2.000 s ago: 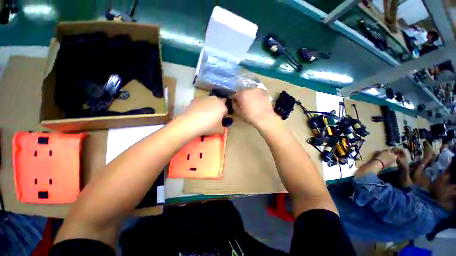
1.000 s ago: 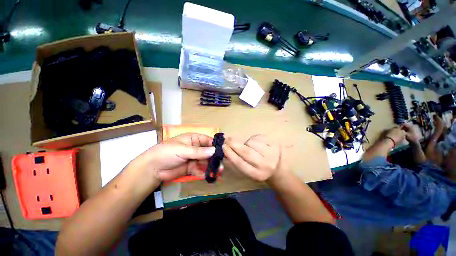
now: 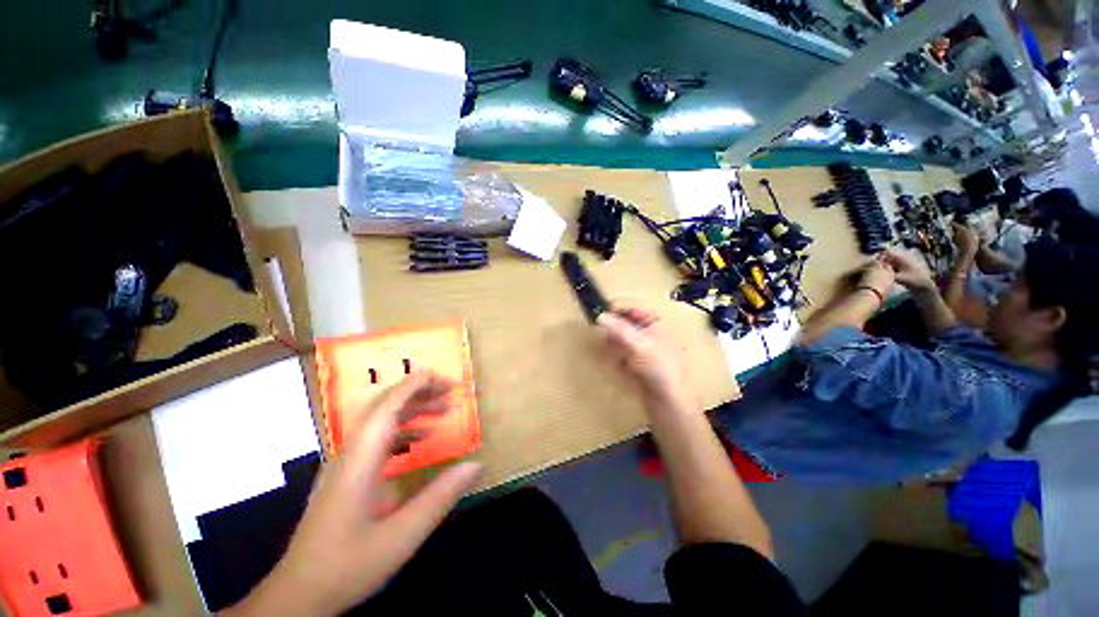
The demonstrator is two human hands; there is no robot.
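My right hand [image 3: 636,344] holds a black elongated unit [image 3: 583,287] by its near end, in front of the white box and over the brown cardboard. The unit's far end points up and left. My left hand [image 3: 392,452] is empty, fingers apart, over the orange tray [image 3: 456,344] and covers part of it. Small dark slots show in the tray.
Carton [image 3: 241,362] of black housings at left. Second orange tray [image 3: 72,530] and black pads on white sheet [image 3: 259,518] nearer. Behind: white box [image 3: 404,60], row of black units [image 3: 448,252], paper slip [image 3: 535,227], black stack [image 3: 599,223]. Right: motor pile [image 3: 747,265], seated person [image 3: 940,374].
My hands have parted. The black unit, between both hands a second ago, is now in my right hand, farther right. My left hand has let go and opened. The view has turned right.
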